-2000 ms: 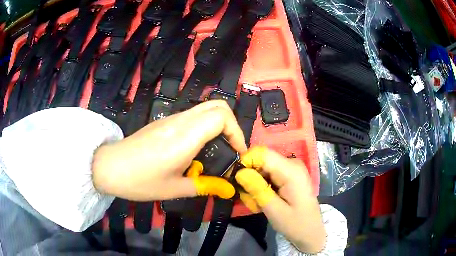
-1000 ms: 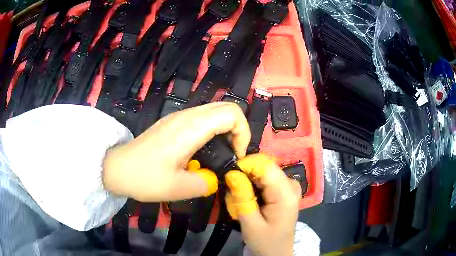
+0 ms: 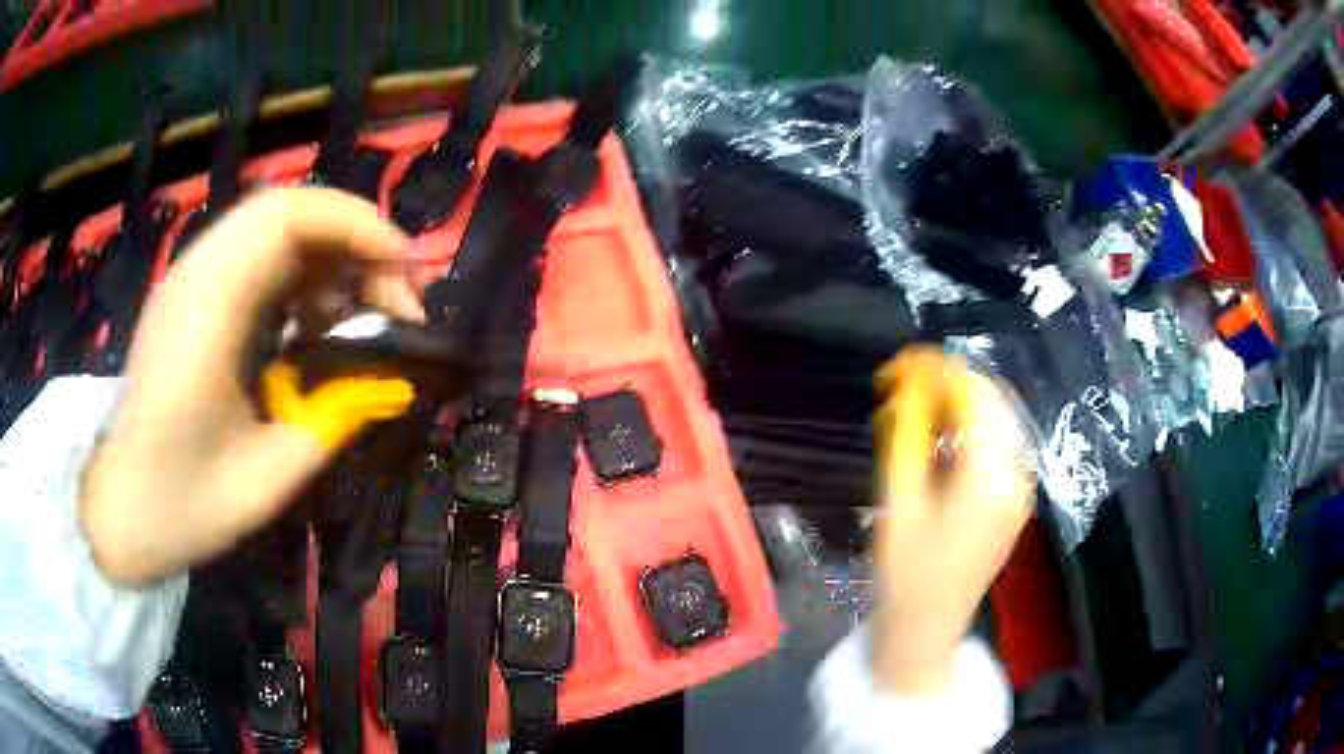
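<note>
My left hand (image 3: 221, 383), with yellow-orange finger cots, holds a dark watch body (image 3: 369, 351) raised above the left part of the red-orange compartment tray (image 3: 593, 302); blur hides its details and any strap on it. My right hand (image 3: 951, 501) is blurred, its finger cots over the right side of the black strap bundle (image 3: 774, 295); whether it touches or holds a strap cannot be told. Two loose watch bodies lie in the tray's right pockets, an upper one (image 3: 622, 436) and a lower one (image 3: 684, 601). Strapped watches (image 3: 537, 628) lie in overlapping rows across the tray.
Crinkled clear plastic bags (image 3: 899, 177) surround the strap bundle. Blue, orange and white small items (image 3: 1150, 221) lie at the far right. A board with a light brown edge (image 3: 398, 92) runs behind the tray. A red object (image 3: 1029, 611) shows right of my right sleeve.
The view has swung right. My right hand has left the watch body and moved right to the strap bundle. My left hand still holds the watch body, now farther left over the tray.
</note>
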